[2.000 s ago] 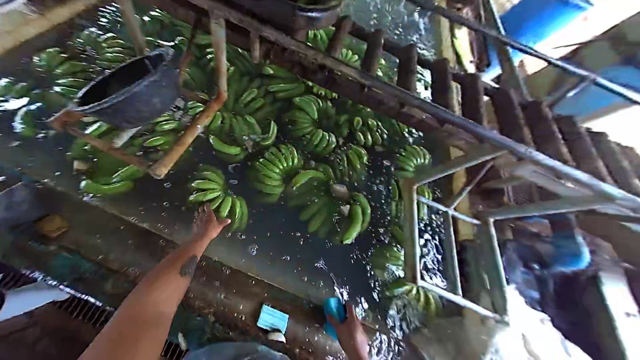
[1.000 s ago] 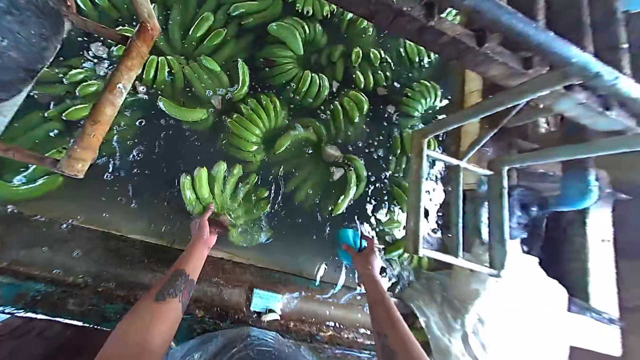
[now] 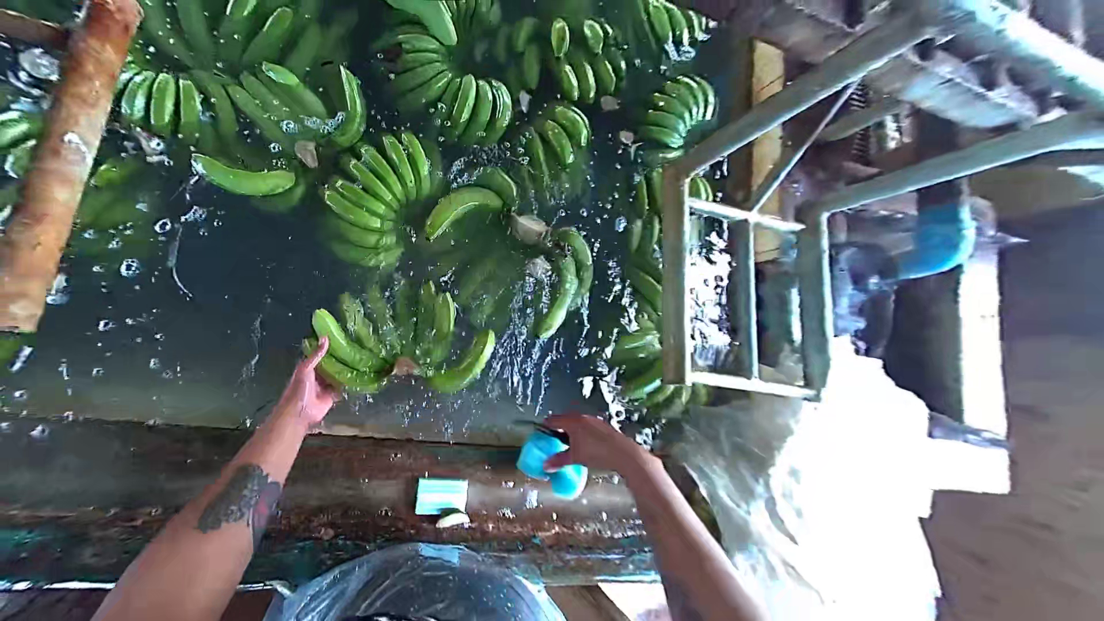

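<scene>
My left hand (image 3: 312, 388) grips the outer fingers of a hand of green bananas (image 3: 401, 345), which lies partly in the water near the tank's edge. Over the ledge, to the right of it, my right hand (image 3: 591, 444) is closed around a light-blue object (image 3: 543, 455) with a thin dark tip; its exact kind is unclear. More green banana clusters (image 3: 379, 198) float beyond my hands, several of them partly under water.
The tank's wet ledge (image 3: 345, 479) runs across in front of me, with a light-blue striped piece (image 3: 442, 496) on it. A metal frame (image 3: 677, 276) stands at right beside clear plastic sheeting (image 3: 742, 466). A rusty pole (image 3: 60, 164) crosses the far left.
The banana cluster at my left hand has turned, and its cut crown now faces me. My right hand has drawn back from the water to over the ledge. The view has moved closer to the tank.
</scene>
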